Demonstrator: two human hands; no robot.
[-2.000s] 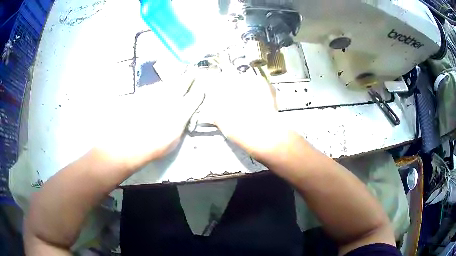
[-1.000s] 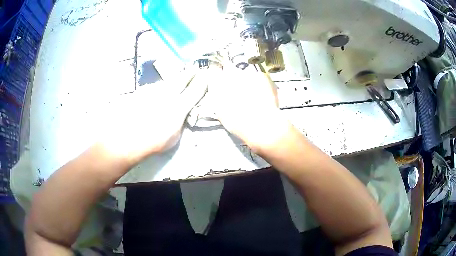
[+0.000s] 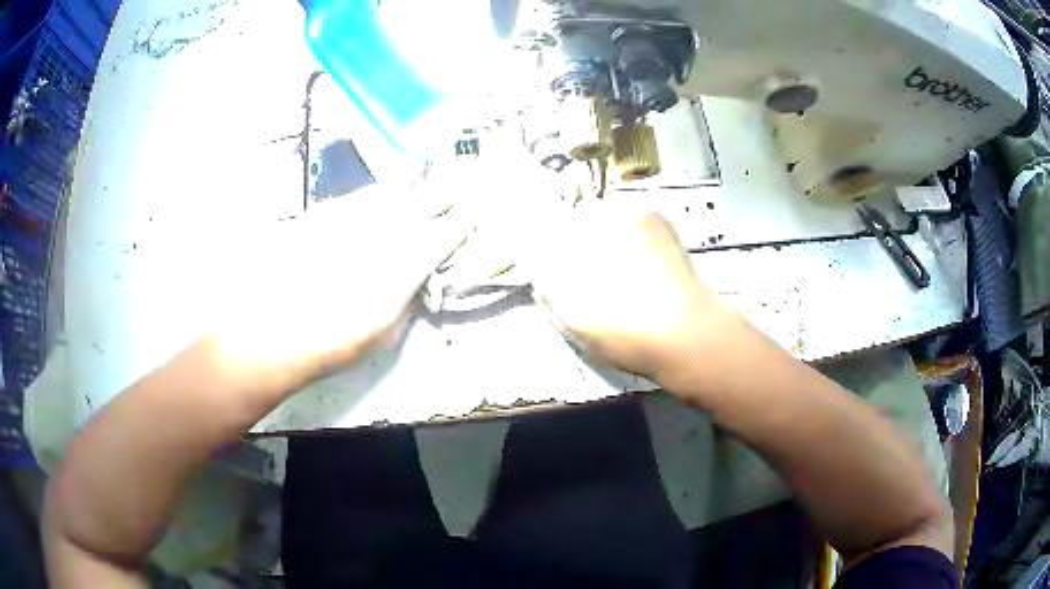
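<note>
My left hand and my right hand lie on the white machine table, washed out white under the lamp. A small piece of pale cloth shows between them, with a dark shadow line below it. My fingertips are lost in the glare, so their grip on the cloth cannot be made out. The needle area with the brass-coloured knurled knobs is just beyond my right hand. The off-white sewing machine head, marked "brother", stands at the upper right.
The blue lamp head hangs beyond my left hand. Dark snips lie right of the machine head. The chipped table edge runs above my lap. A blue crate is at the left. Khaki cloth and an orange-rimmed tray are at the lower right.
My right hand and forearm have moved a little to the right, away from my left hand. My left hand is nearly in the same place. The cloth between them shows slightly wider.
</note>
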